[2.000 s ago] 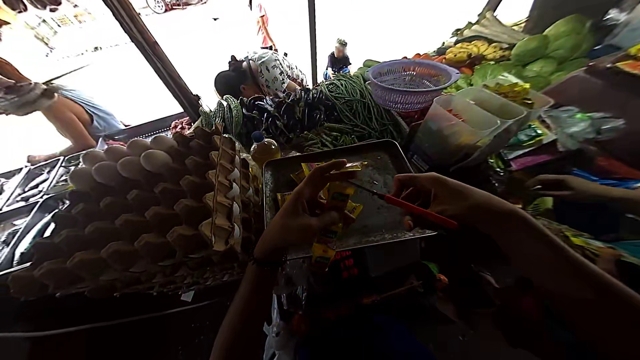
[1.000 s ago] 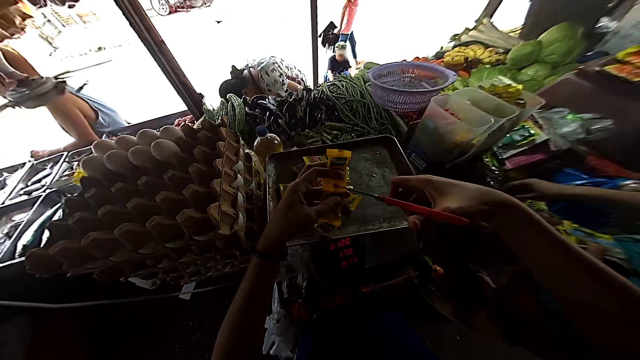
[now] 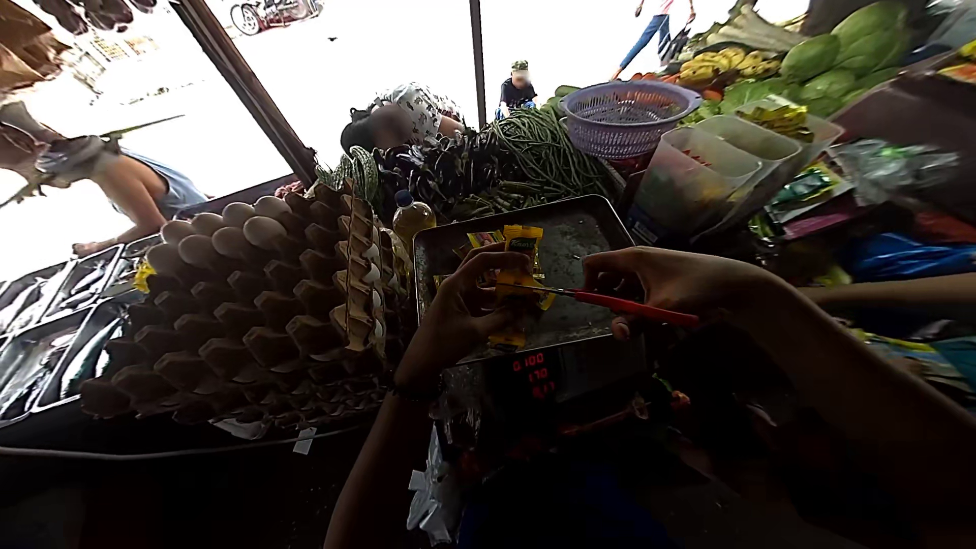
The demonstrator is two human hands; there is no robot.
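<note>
My left hand (image 3: 476, 305) holds a strip of yellow Knorr sachets (image 3: 521, 242) over the metal tray of a digital scale (image 3: 579, 236). In my right hand (image 3: 648, 278) is a pair of red-handled scissors (image 3: 625, 305), whose blades point left and meet the strip between two sachets; whether the blades are parted cannot be told. More packets lie on the tray behind my left fingers, partly hidden. Red digits glow on the scale's display (image 3: 534, 375) below the tray.
Stacked egg trays (image 3: 252, 320) with eggs stand left, beside an oil bottle (image 3: 412, 217). Behind lie string beans (image 3: 545, 149) and a purple plastic basket (image 3: 625, 118). Plastic containers (image 3: 690, 179) stand right, near another person's forearm (image 3: 877, 296). Fish trays (image 3: 57, 343) are far left; a person (image 3: 415, 114) bends beyond the vegetables.
The scissors stay at the sachets while my left hand and the strip shift slightly. A person in the background, upright behind the seated one a second ago, is now farther right.
</note>
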